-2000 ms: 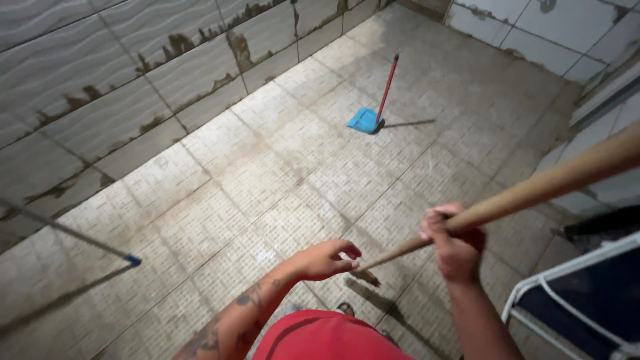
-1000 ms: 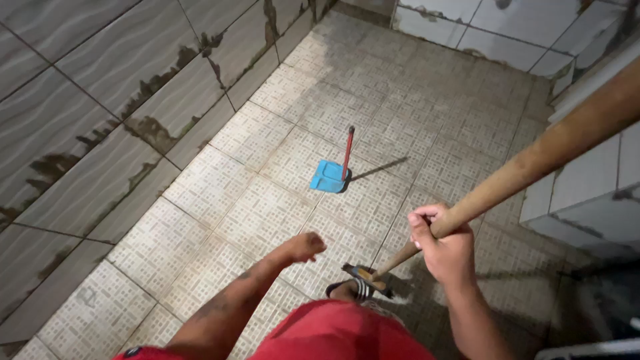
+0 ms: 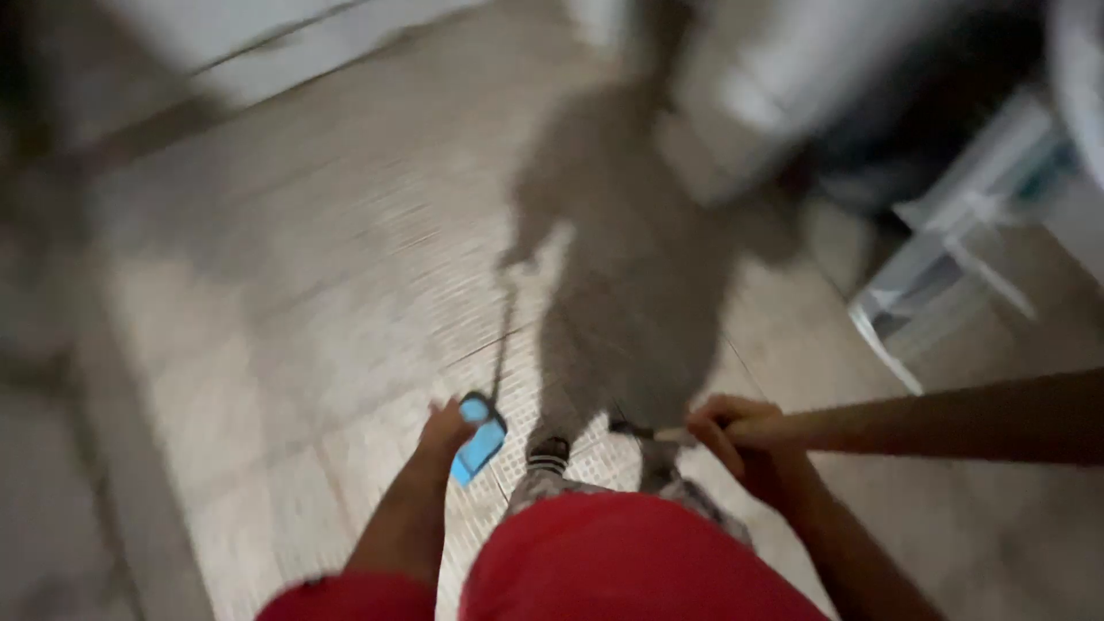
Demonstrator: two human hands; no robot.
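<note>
My right hand (image 3: 746, 435) is closed around a long wooden pole (image 3: 949, 418), which runs off the right edge. At the pole's low end, near my feet, is a small dark head (image 3: 630, 429), blurred. My left hand (image 3: 447, 427) is over the upper left side of a blue plastic dustpan (image 3: 479, 448) on the tiled floor. The dustpan's red handle does not show, and blur hides whether my fingers are around it.
Patterned floor tiles (image 3: 328, 345) spread ahead, with my shadow across them. A white rack or frame (image 3: 940, 259) stands at the right, beside dark and pale blurred things. A tiled wall (image 3: 285, 52) borders the floor at the top left.
My left hand has come to the dustpan, which stood farther from it before. My right hand still holds the pole, now lying more level in view. The view has swung strongly to the right.
</note>
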